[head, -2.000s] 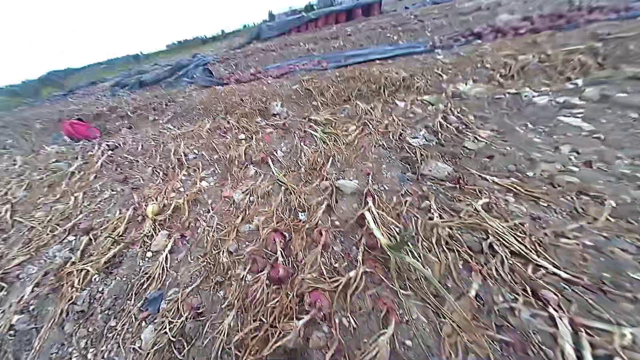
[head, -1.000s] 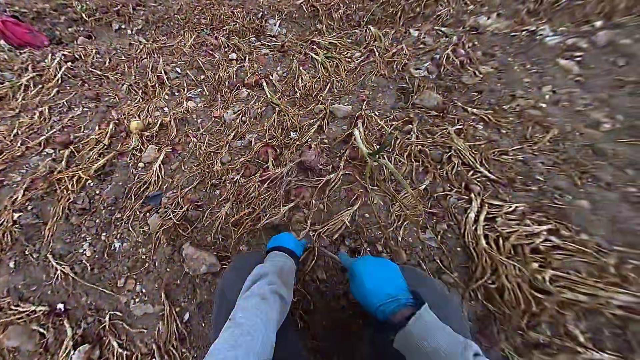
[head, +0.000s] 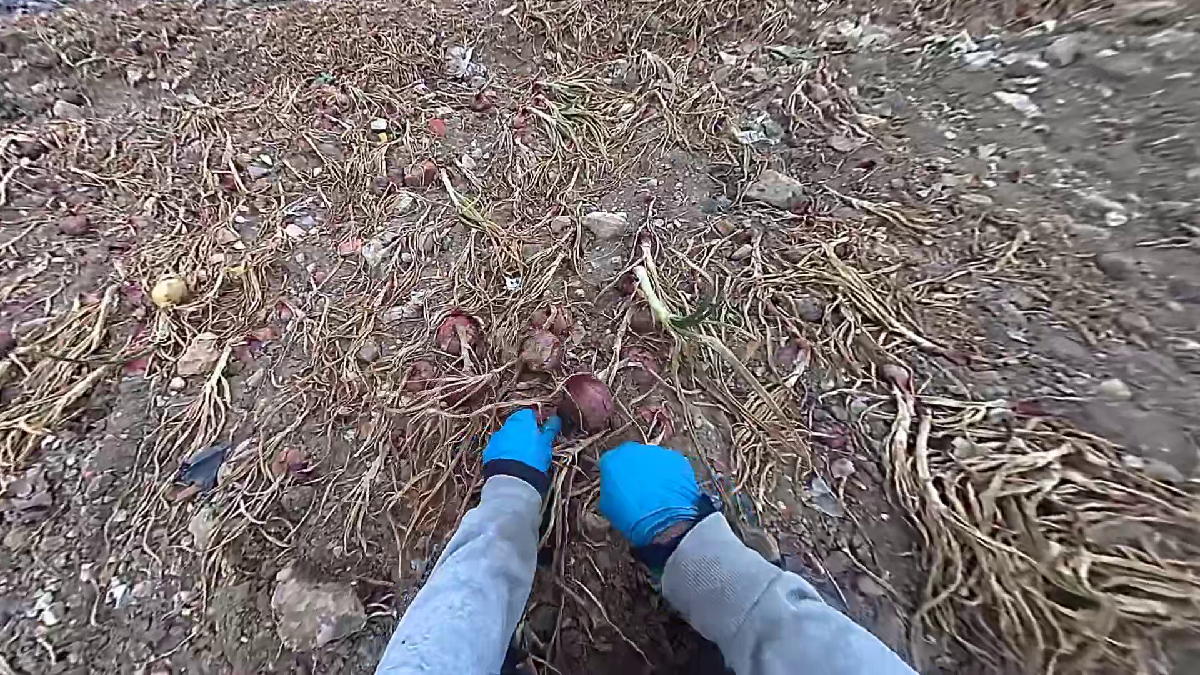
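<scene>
Both hands wear blue gloves with dark cuffs under grey sleeves. My left hand (head: pixel 521 441) is low among dried onion tops, its fingers just left of a large red onion (head: pixel 587 403); whether it grips anything is unclear. My right hand (head: pixel 647 492) is curled below and to the right of that onion, its fingertips hidden beneath it. More red onions lie just beyond, one with its dry stalk (head: pixel 458 334) and another close to the large one (head: pixel 541 351). A partly green onion stalk (head: pixel 653 295) stretches out above my right hand.
Dried onion tops (head: pixel 1022 534) form a thick heap at the right. A pale yellow onion (head: pixel 170 292) lies at the left. Stones sit in the soil, including a large one (head: pixel 317 609) at lower left and another (head: pixel 775 188) farther off. A dark scrap (head: pixel 202 466) lies at the left.
Two seconds ago no hands showed. Since one second ago both hands have reached forward to the red onions. The view has tilted down from the horizon.
</scene>
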